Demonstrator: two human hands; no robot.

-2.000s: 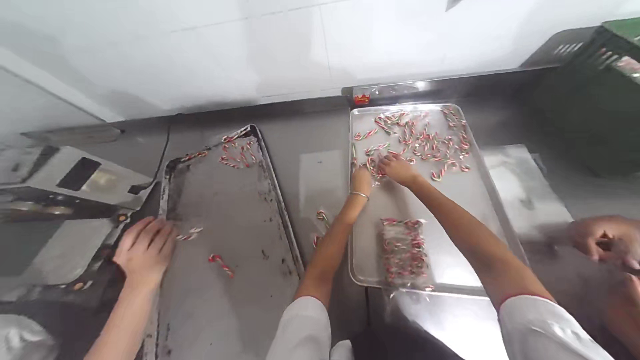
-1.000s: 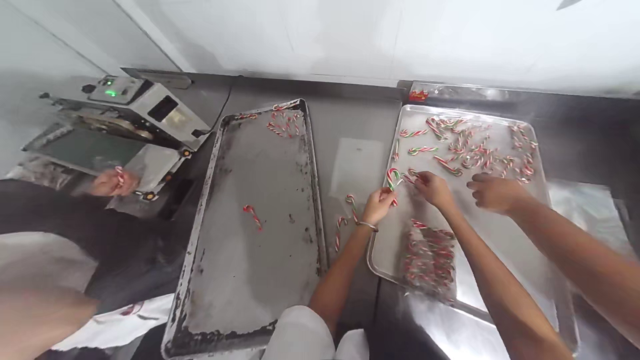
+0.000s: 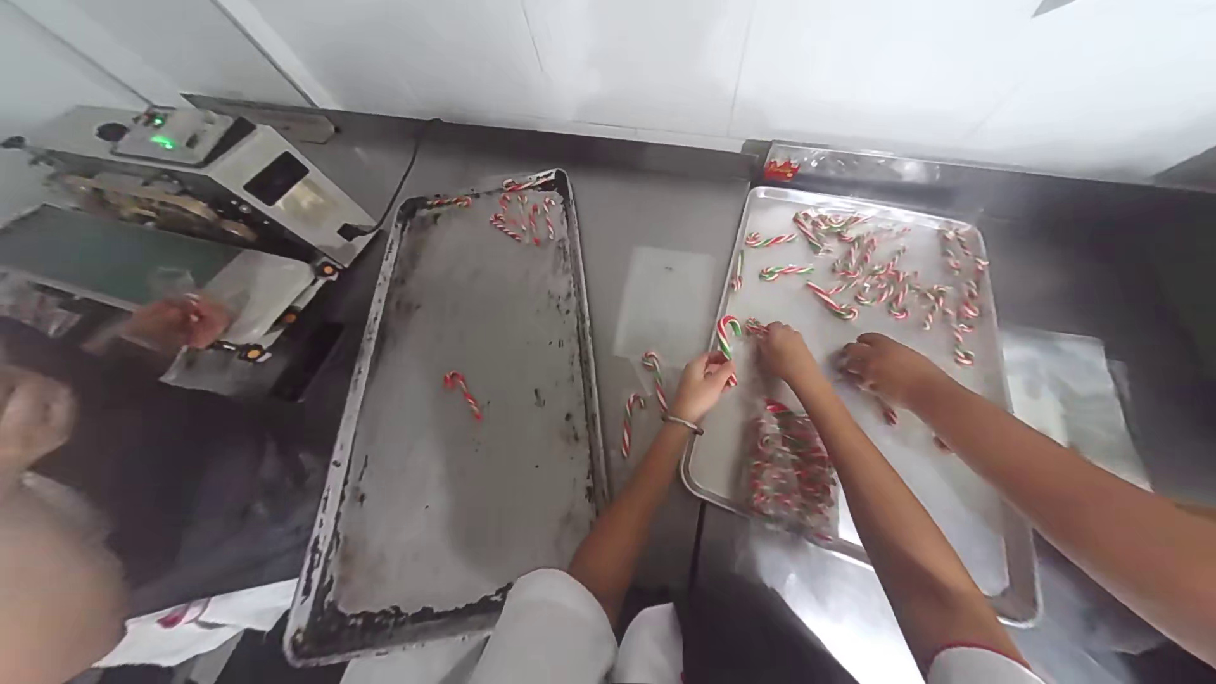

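Observation:
My left hand [image 3: 704,385], with a bracelet at the wrist, grips a red, white and green candy cane [image 3: 729,334] over the left edge of the right metal tray [image 3: 860,541]. Just right of it, my right hand [image 3: 785,351] has its fingertips on another small candy cane [image 3: 756,327]. Many candy canes [image 3: 883,275] lie loose in the upper part of this tray. Clear bags packed with candy canes [image 3: 793,461] rest near its lower left. Two loose candy canes [image 3: 657,380] lie between the trays, beside a clear plastic sheet or bag [image 3: 662,299].
A co-worker's hand [image 3: 888,369] reaches into the right tray from the right. The worn left tray [image 3: 456,503] holds several candy canes. Another person's hand [image 3: 180,321] is by a machine with green lights [image 3: 275,180]. Clear bags [image 3: 1073,404] lie right of the trays.
The view has swung left since two seconds ago, bringing in the machine. My left hand has come to hold a candy cane upright. A co-worker's hand has come into the right tray.

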